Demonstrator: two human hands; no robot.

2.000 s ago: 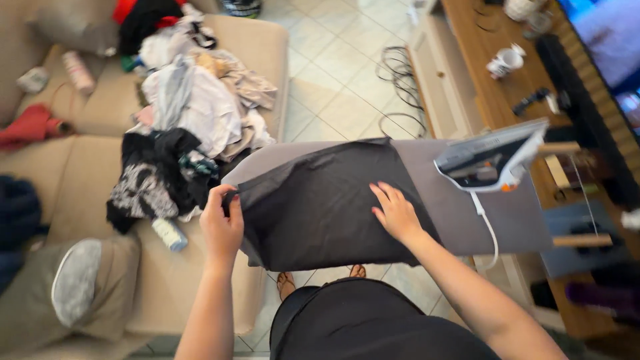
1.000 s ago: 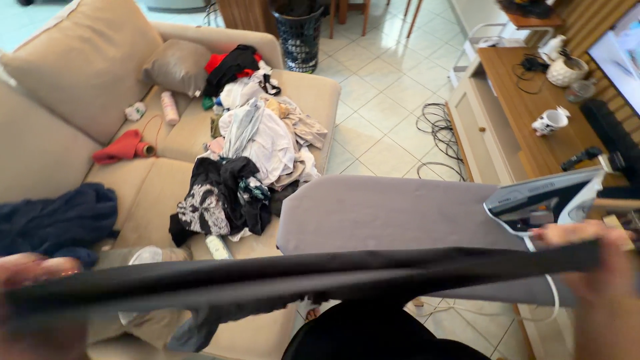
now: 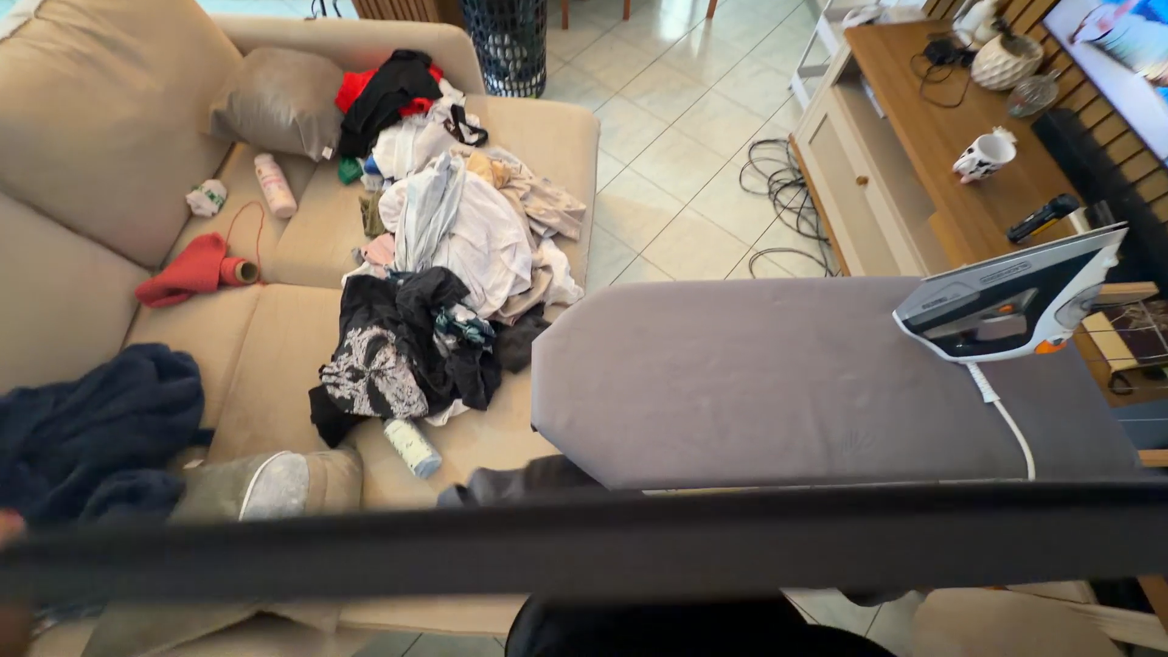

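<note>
A dark fabric garment (image 3: 584,546) is stretched taut across the bottom of the view, above the near edge of the grey ironing board (image 3: 730,383). At the far left edge, a blurred sliver of my left hand (image 3: 13,575) grips its end. The garment's other end runs out of view at the right, and my right hand is outside the picture. On the board's right end a steam iron (image 3: 1008,306) stands on its heel, its white cord (image 3: 1013,424) trailing down the cover.
A beige sofa (image 3: 274,338) holds a heap of clothes (image 3: 456,237), a spray can (image 3: 412,447), a pink bottle (image 3: 275,185) and a navy cloth (image 3: 100,429). Black cables (image 3: 783,187) lie on the tiles beside a wooden-topped cabinet (image 3: 949,119). A laundry basket (image 3: 505,46) stands at the back.
Two seconds ago the dark garment lay on the board under both hands; it has since been lifted off and pulled taut. My right hand has left the view.
</note>
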